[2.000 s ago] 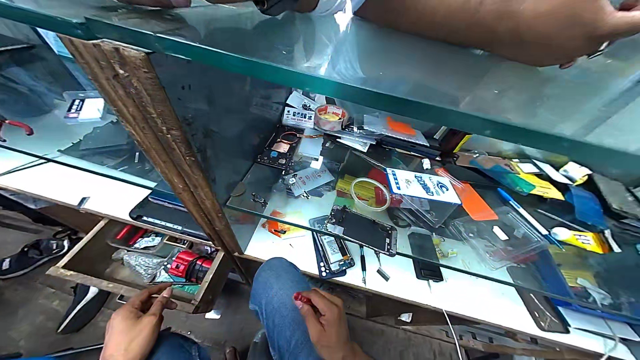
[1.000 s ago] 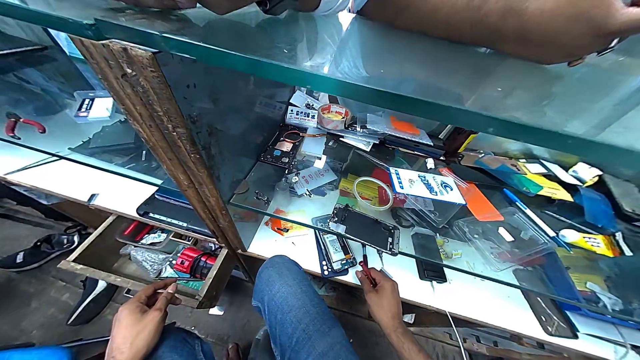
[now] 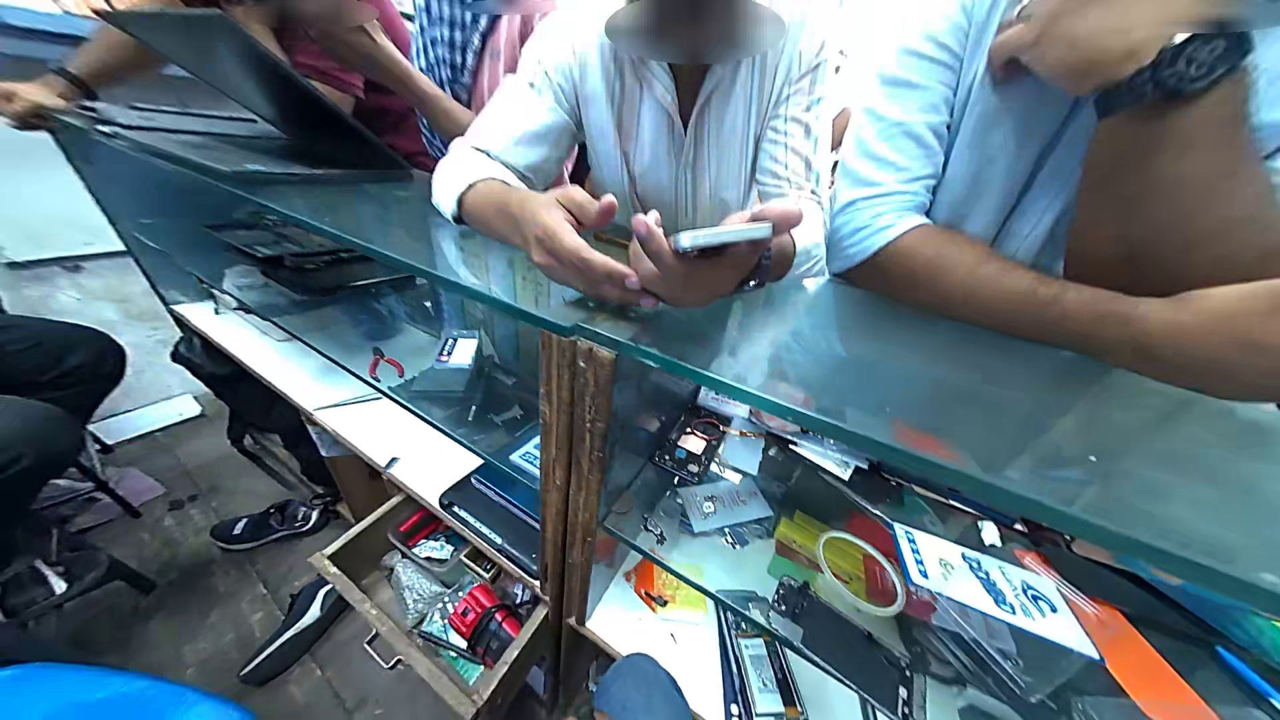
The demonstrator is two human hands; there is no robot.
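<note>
Neither of my hands shows in the head view now; only my knee in blue denim (image 3: 640,688) is at the bottom edge. An opened phone (image 3: 762,668) with its inner parts showing lies on the white shelf just right of the knee. Beside it, a dark phone screen part (image 3: 850,640) lies under the glass. Left of the knee, the pulled-out wooden drawer (image 3: 375,590) holds a red and black tool (image 3: 485,620), whose kind I cannot tell, and clear plastic wrap (image 3: 415,588).
Across the glass counter (image 3: 900,400), a person in a striped shirt holds a phone (image 3: 722,237). Another person's forearm rests at right. A laptop (image 3: 270,110) stands at left. Red-handled pliers (image 3: 386,365) lie beneath the glass. A wooden post (image 3: 575,480) divides the counter; shoes (image 3: 270,524) are on the floor.
The view has swung up and left, and both my hands have left it. One second ago my right hand held a slim tool by the opened phone; my left was beside the drawer.
</note>
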